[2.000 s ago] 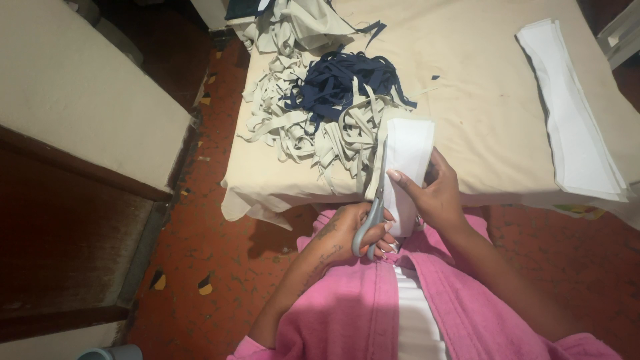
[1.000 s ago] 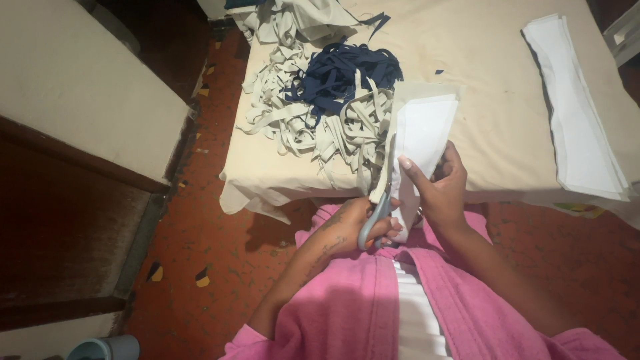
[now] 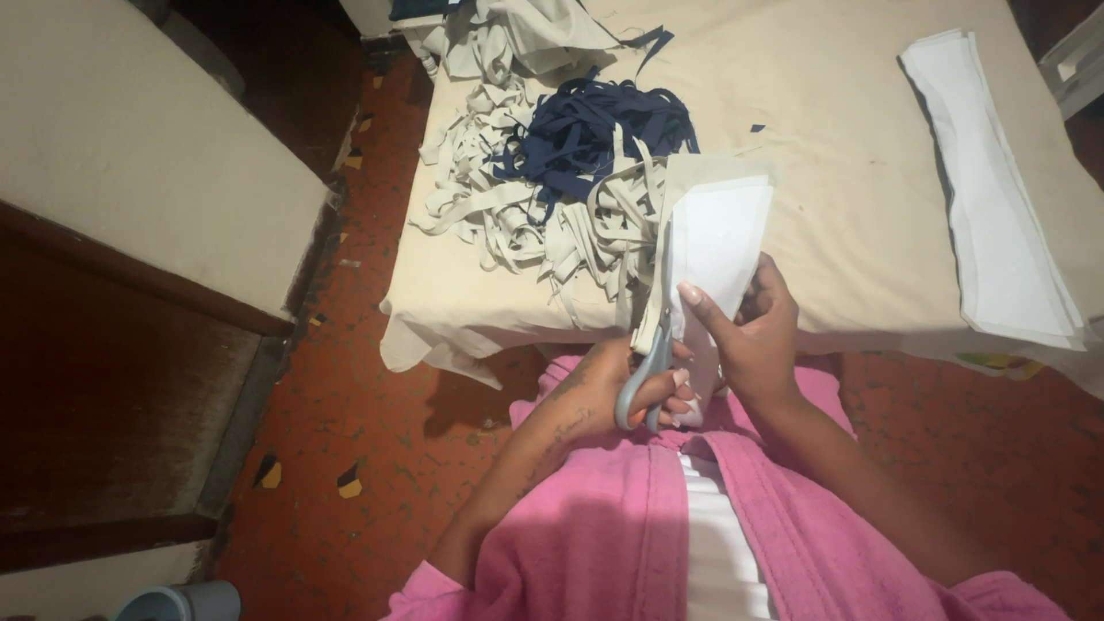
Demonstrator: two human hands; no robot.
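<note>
Grey-handled scissors (image 3: 640,392) are in my left hand (image 3: 638,371), with the blades pointing away from me along the left edge of a white paper or fabric pattern piece (image 3: 714,237). Beneath that white piece lies cream fabric (image 3: 703,166), and a narrow cream strip hangs at its left side beside the blades. My right hand (image 3: 759,332) grips the white piece and the fabric from the right, thumb on top. Just beyond the scissors lie a heap of cream fabric strips (image 3: 500,220) and a tangle of navy strips (image 3: 595,129).
The table bears a cream cloth (image 3: 845,250). A stack of long white pieces (image 3: 987,190) lies at its right side. Crumpled cream fabric (image 3: 526,34) sits at the far left corner. A grey bin (image 3: 194,601) stands on the red floor, near the cabinet at left.
The white piece has tilted to the right at its far end, and more cream fabric shows past its top and left edge. Both hands stay near the table's front edge.
</note>
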